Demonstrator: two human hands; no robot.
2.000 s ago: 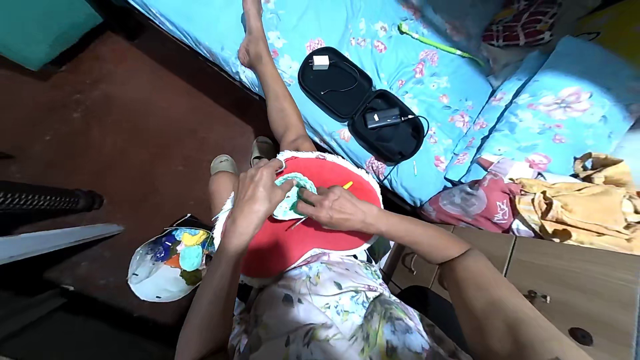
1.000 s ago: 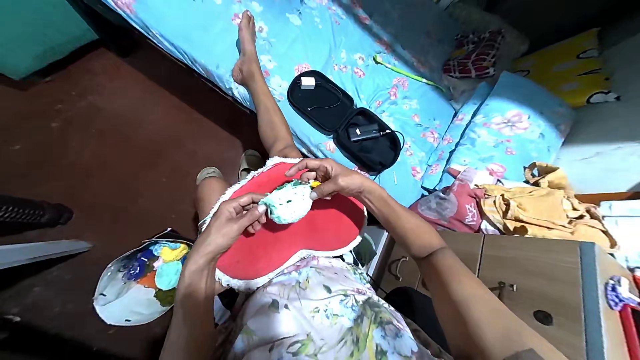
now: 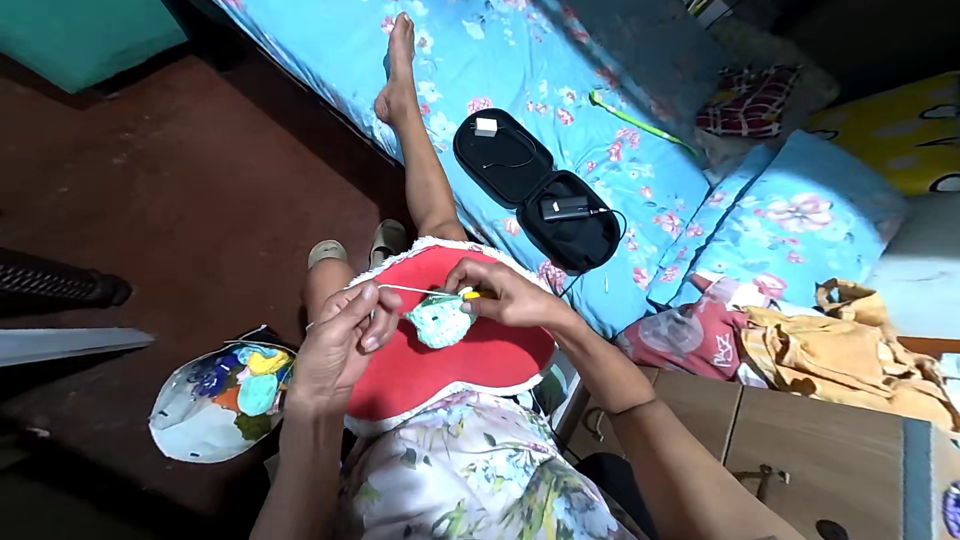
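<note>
A small mint-green and white crocheted piece [image 3: 441, 322] hangs from the fingers of my right hand [image 3: 499, 294], above a red cushion with a white fringed edge [image 3: 405, 371] on my lap. A bit of yellow, perhaps a crochet hook's handle [image 3: 480, 295], shows between the right thumb and fingers. My left hand [image 3: 349, 330] pinches a strand of pale yarn [image 3: 412, 289] between thumb and forefinger, and the strand runs taut to the crocheted piece. The tip of the hook cannot be made out.
A container with several coloured yarn bundles [image 3: 257, 394] stands on the floor at left. An open black zip case [image 3: 517, 202] with a charger and a black device lies on the flowered bed [image 3: 637, 180]. Brown drawers [image 3: 817, 427] and folded clothes [image 3: 847, 352] are at right.
My left hand has moved away from the crocheted piece, which both hands held before. The yarn is now stretched between the hands, and the right hand sits over the top of the piece.
</note>
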